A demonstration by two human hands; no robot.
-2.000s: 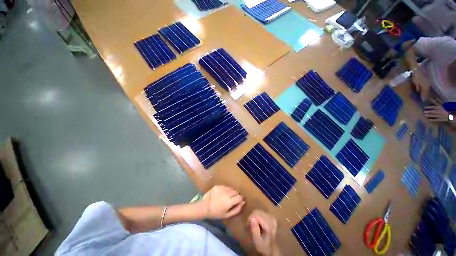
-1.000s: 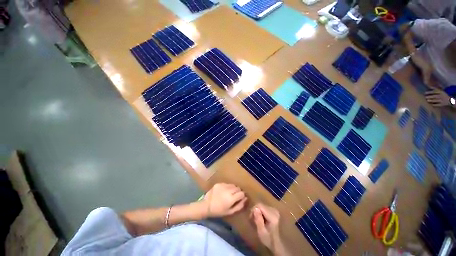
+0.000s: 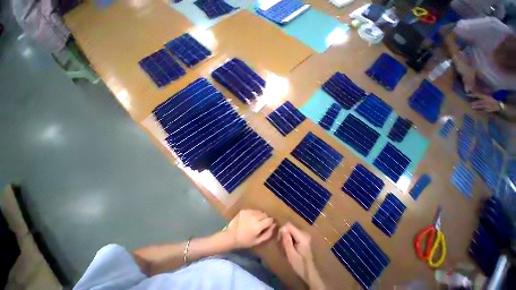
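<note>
My left hand (image 3: 252, 227), with a bracelet on the wrist, rests loosely closed at the table's near edge. My right hand (image 3: 295, 242) is just right of it, fingers curled and thumb on top. I see nothing in either hand, and a small gap separates them. Ahead, a fanned stack of tabbed cells (image 3: 203, 122) lies near the left table edge. A large tabbed cell (image 3: 298, 191) lies just beyond my hands, and another tabbed cell (image 3: 360, 256) lies to the right. Several more lie farther out, some on a pale green mat (image 3: 421, 148).
Red and yellow scissors (image 3: 431, 244) lie at the right. Small cut cells (image 3: 464, 177) and a dark stack (image 3: 491, 232) are at the far right. Another person's hand (image 3: 485, 103) works across the table. A green stool (image 3: 82, 72) stands beyond the left edge.
The view has shifted a little. My right hand's fingers have curled and turned upward, and it sits slightly nearer my left hand. The cells lie as before.
</note>
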